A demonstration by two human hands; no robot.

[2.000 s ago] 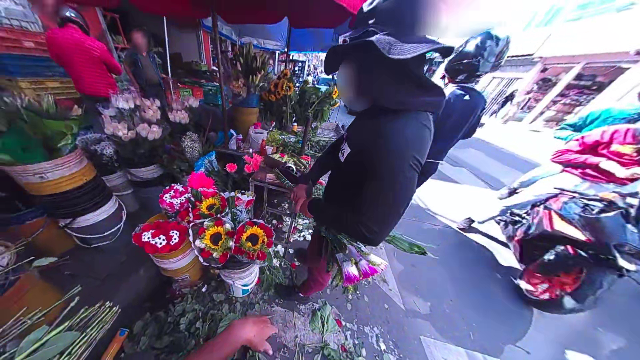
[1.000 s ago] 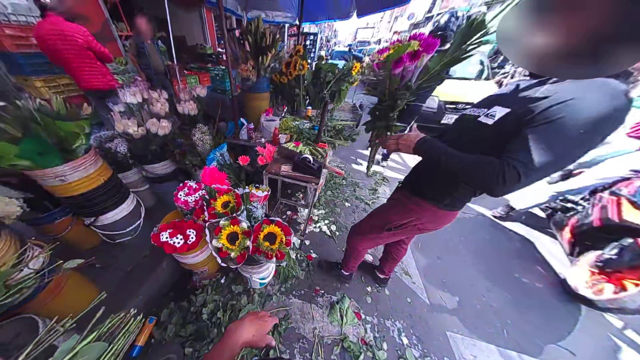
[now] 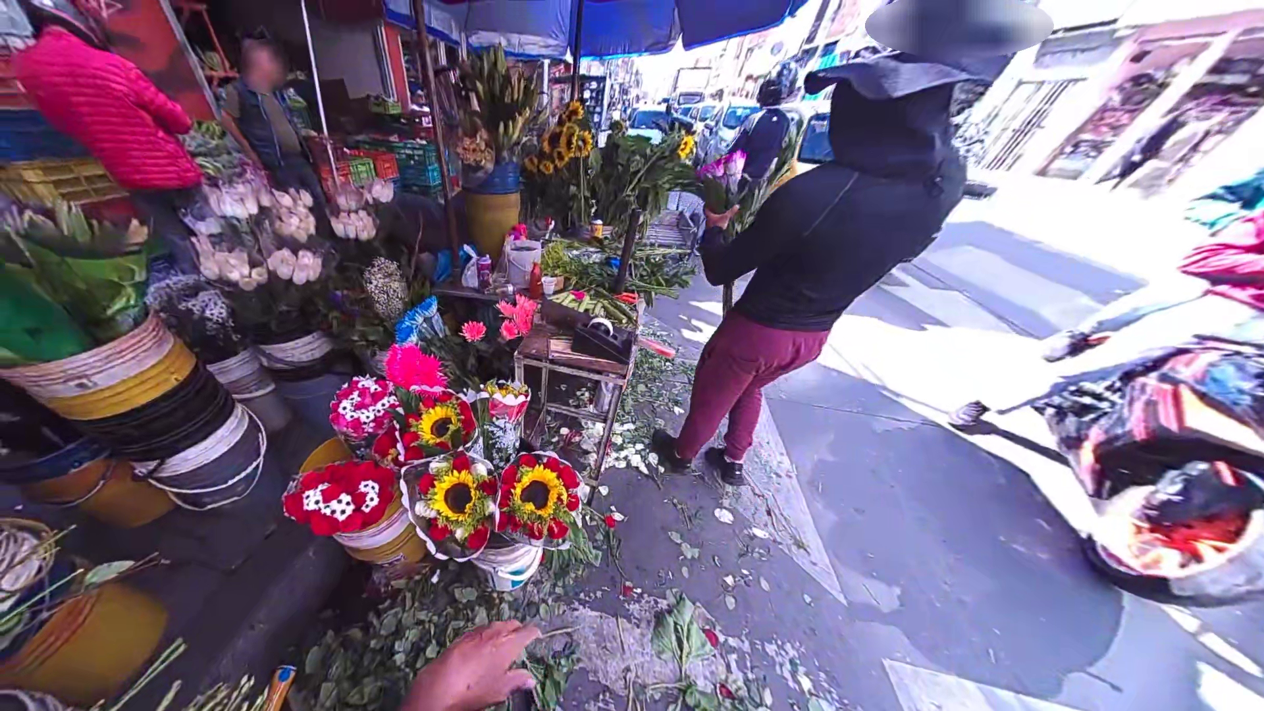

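Note:
My left hand (image 3: 479, 667) is low in the view, left of centre, over a floor strewn with cut leaves. It is palm down, its thumb a little apart, and no object shows in it. Nearest to it, just above, stand sunflower and red rose bouquets (image 3: 456, 496) in paper wrap, in a white bucket (image 3: 511, 565). Beside them a red and white flower arrangement (image 3: 339, 497) rests on a yellow bucket (image 3: 380, 541). An orange and blue tool handle (image 3: 280, 686) shows left of my hand. My right hand is out of view.
A person in a black top (image 3: 839, 237) stands at centre right, holding purple flowers (image 3: 726, 173). A small work table (image 3: 578, 357) bears stems and a black tape dispenser. Flower buckets (image 3: 163, 405) line the left side. A motorcycle (image 3: 1165, 474) is at the right.
The person in black has turned their back to me and lowered the purple flowers from where they were held a second ago. My left hand stays low in view with nothing seen in it.

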